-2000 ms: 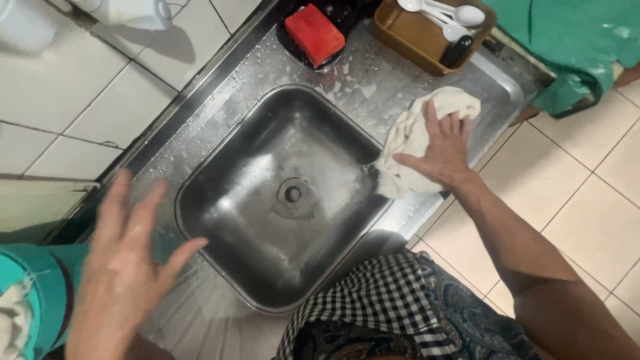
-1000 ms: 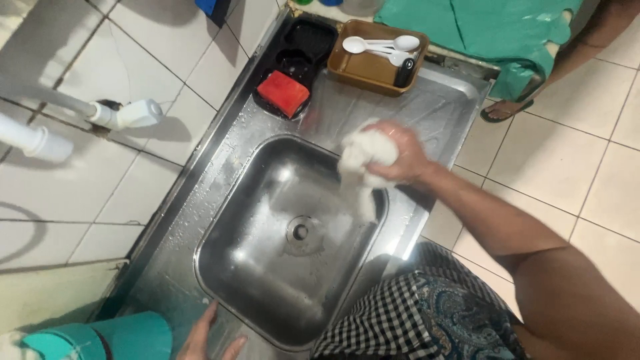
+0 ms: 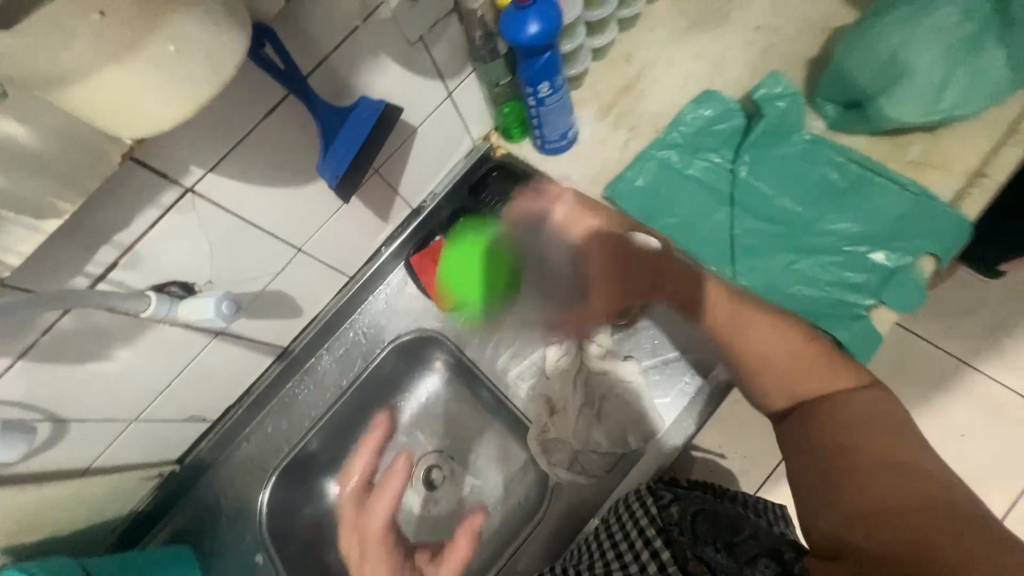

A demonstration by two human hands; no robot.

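Observation:
My right hand [image 3: 580,256] is blurred and grips a clear plastic bottle [image 3: 540,268] whose bright green end [image 3: 478,270] points left over the sink's back edge. A red sponge [image 3: 426,264] shows partly behind that green end. Below the right hand, a crumpled whitish cloth [image 3: 596,400] lies on the steel drainboard beside the basin. My left hand [image 3: 408,512] is over the stainless steel basin [image 3: 300,472], fingers spread and holding nothing. The brown tray of spoons is mostly hidden behind my right hand and arm.
A blue squeegee [image 3: 336,128] is against the tiled wall, above a white tap [image 3: 196,308]. A blue bottle [image 3: 540,88] and another green-based clear bottle [image 3: 500,80] stand at the back corner. Green plastic bags [image 3: 768,208] lie on the counter at right. A teal container [image 3: 136,562] shows at lower left.
My right hand has let go of the cloth, which lies on the drainboard, and now holds a green-ended bottle. My left hand has come over the basin. The view has shifted toward the back counter.

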